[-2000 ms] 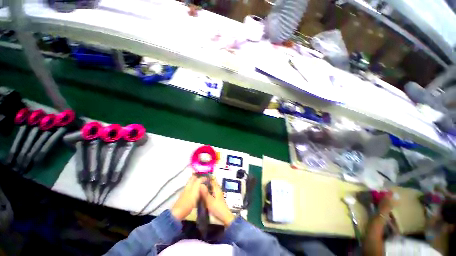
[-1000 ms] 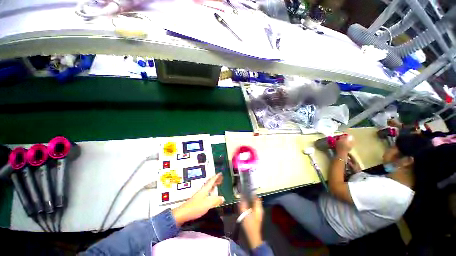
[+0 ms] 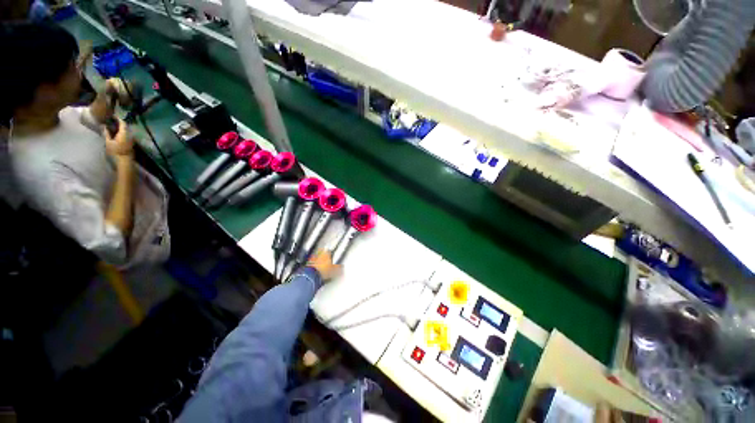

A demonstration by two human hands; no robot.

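Observation:
Grey hair dryers with pink rings [image 3: 310, 189] lie in rows on the white board and to its left. My left hand [image 3: 323, 264] is at the lower handle of the rightmost hair dryer [image 3: 363, 218], fingers closed round it; the fingertips are partly hidden. That dryer lies a little apart from its neighbours. The white tester [image 3: 455, 335], with two displays, yellow spots and red buttons, sits to the right, with grey-white leads at its left. My right hand is not in view.
A person in a light shirt [image 3: 70, 178] sits at the left beside a black fixture [image 3: 203, 120]. The green belt [image 3: 397, 194] runs behind the dryers, under the long white shelf [image 3: 430, 66]. A boxed instrument [image 3: 567, 409] and plastic bags [image 3: 679, 347] are at the right.
The view has swung left. My left hand has moved from beside the tester to the rightmost dryer of the row. My right hand and the dryer it held have left the picture.

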